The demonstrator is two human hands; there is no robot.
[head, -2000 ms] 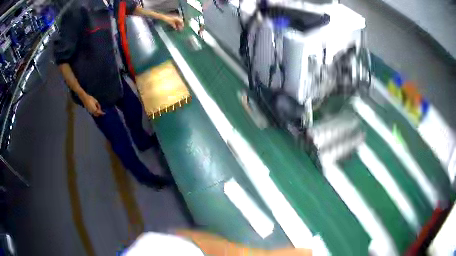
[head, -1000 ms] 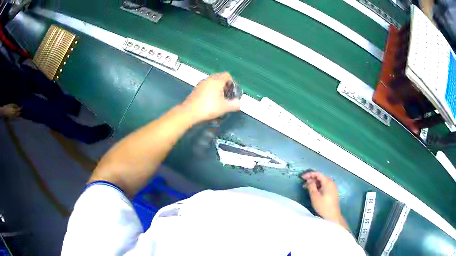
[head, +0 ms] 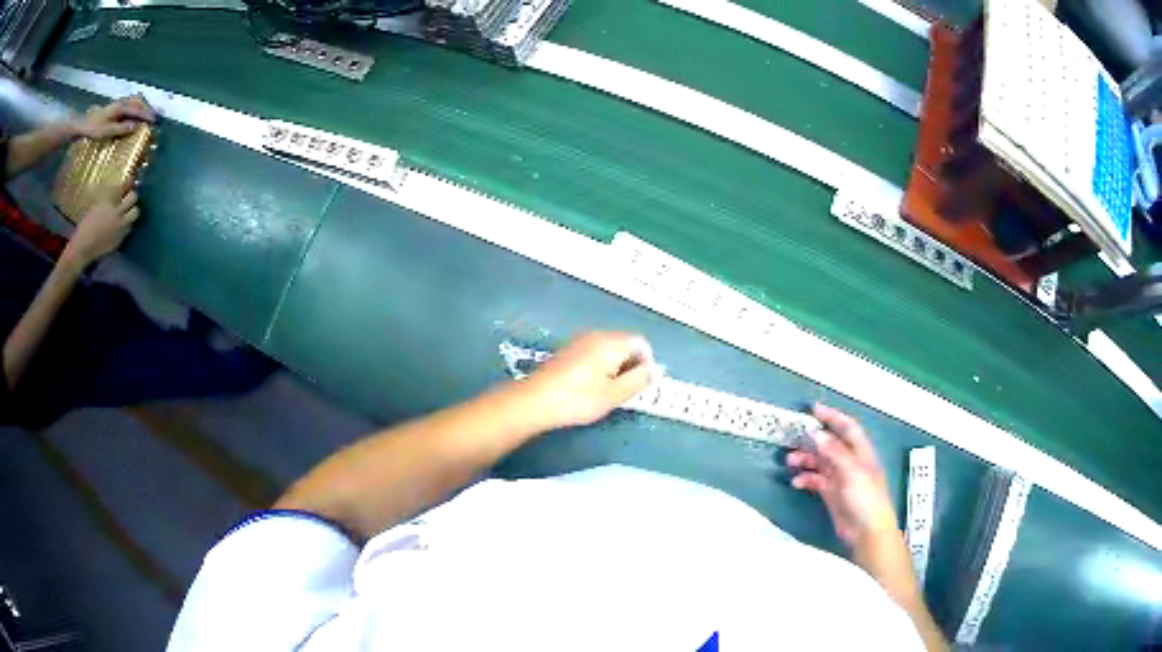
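A slim silver perforated strip unit (head: 726, 411) lies level between my hands over the green bench edge. My left hand (head: 596, 378) pinches its left end. My right hand (head: 844, 469) holds its right end between thumb and fingers. The strip shows a row of round openings facing up. It covers part of the worn tape patch (head: 520, 359); whether it touches the bench cannot be told.
More perforated strips lie on the rail left (head: 334, 150), at the middle (head: 701, 296) and across the belt (head: 902, 238). Strips stand at right (head: 920, 510), (head: 997, 554). A red-brown rack (head: 937, 166) is beyond. Another person's hands touch a gold stack (head: 102, 172) at left.
My left hand has come down from the rail to the bench, and a strip is now held between both hands. The other person's hands now touch the gold stack.
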